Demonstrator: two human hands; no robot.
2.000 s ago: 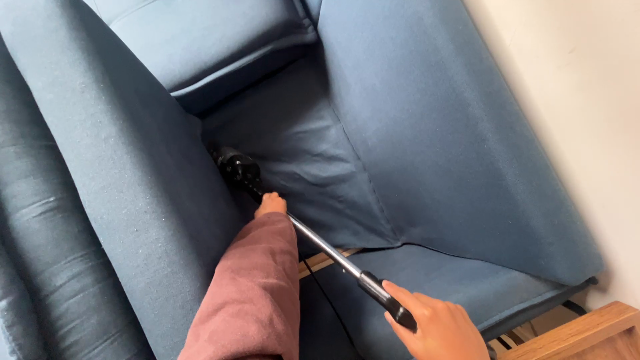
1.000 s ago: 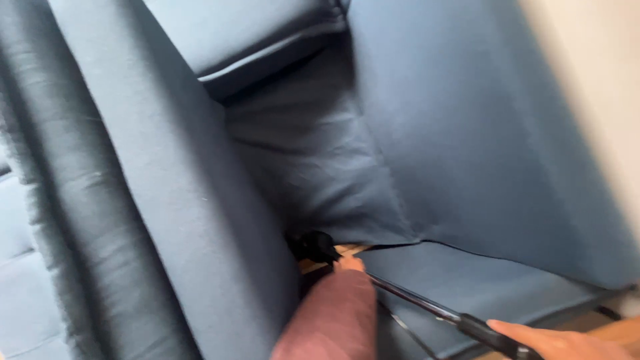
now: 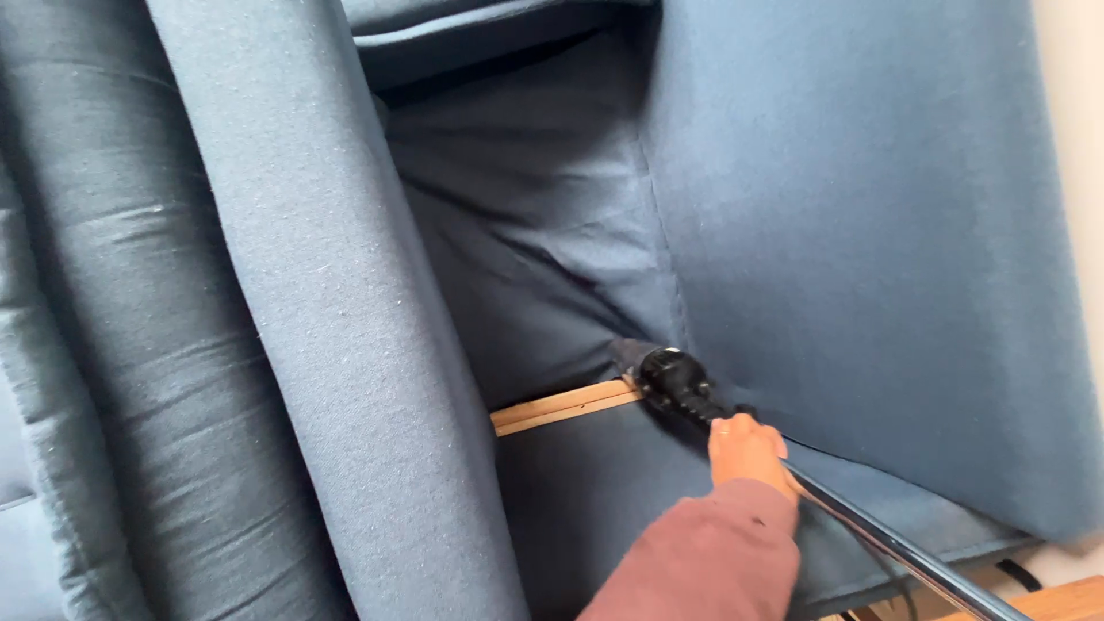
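Note:
My left hand (image 3: 749, 448), in a reddish-brown sleeve, is closed around the lower end of a vacuum cleaner's metal tube (image 3: 897, 539), just behind its black floor head (image 3: 675, 379). The head's front touches the dark blue fabric (image 3: 552, 250) inside the sofa, at the right end of a strip of light wood (image 3: 565, 407). From my hand the tube slants down to the lower right edge of the view. My right hand is out of view.
A long padded blue sofa part (image 3: 345, 328) runs down the left, with a wrinkled blue cushion (image 3: 164, 302) beyond it. A tall blue panel (image 3: 862, 216) rises at the right, before a pale wall (image 3: 1074, 129). A wooden edge (image 3: 1065, 601) shows at the lower right.
The vacuum head and my left hand have moved rightward across the sofa's inside, off its left side. More of the wood strip shows. My right hand has left the view.

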